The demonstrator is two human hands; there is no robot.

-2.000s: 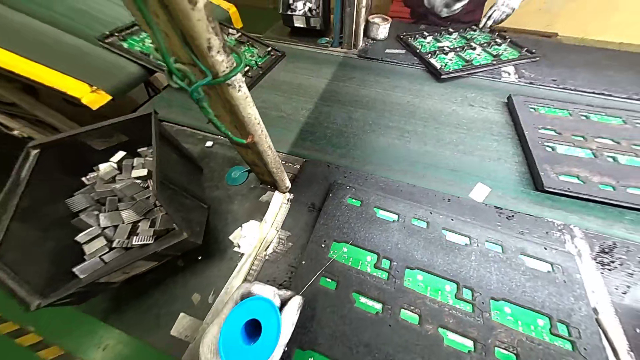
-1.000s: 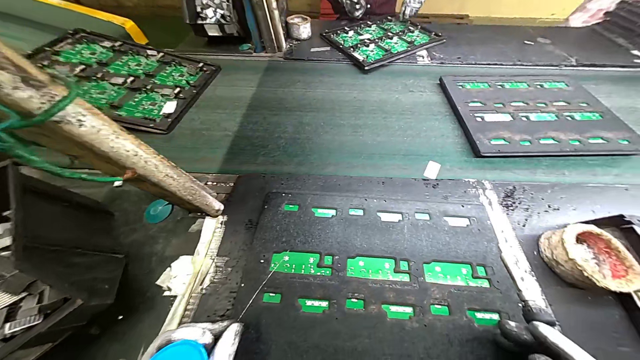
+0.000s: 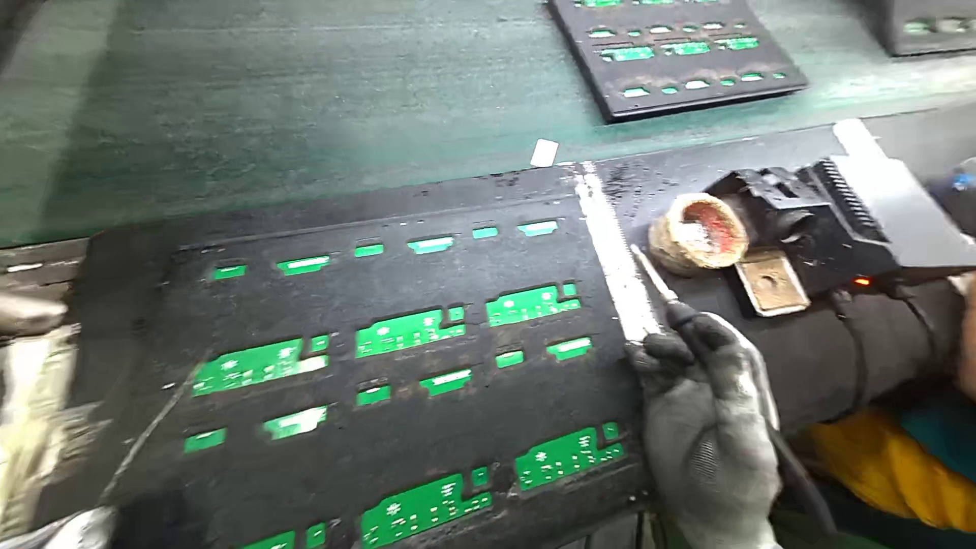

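Observation:
A black solder pallet (image 3: 473,267) with green circuit boards (image 3: 412,332) showing through its cutouts lies before me. My right hand (image 3: 709,427), in a grey-white glove, grips a soldering iron (image 3: 671,301) at the pallet's right edge, its tip pointing up and left. My left hand (image 3: 80,530), gloved, shows only partly at the bottom left corner; a thin solder wire (image 3: 149,431) runs from it up to the left board in the middle row. What else it holds is cut off by the frame.
A crusted round pot (image 3: 698,232) stands right of the pallet, beside a black soldering station (image 3: 816,221) with a lit orange lamp and a small tray (image 3: 772,282). Behind runs a green conveyor belt (image 3: 320,99) carrying another black pallet (image 3: 679,57). Someone's yellow clothing (image 3: 900,465) is at lower right.
The view has swung right. My right hand, at the pallet's lower right edge one second ago, now holds the soldering iron up. The blue solder spool by my left hand is out of view.

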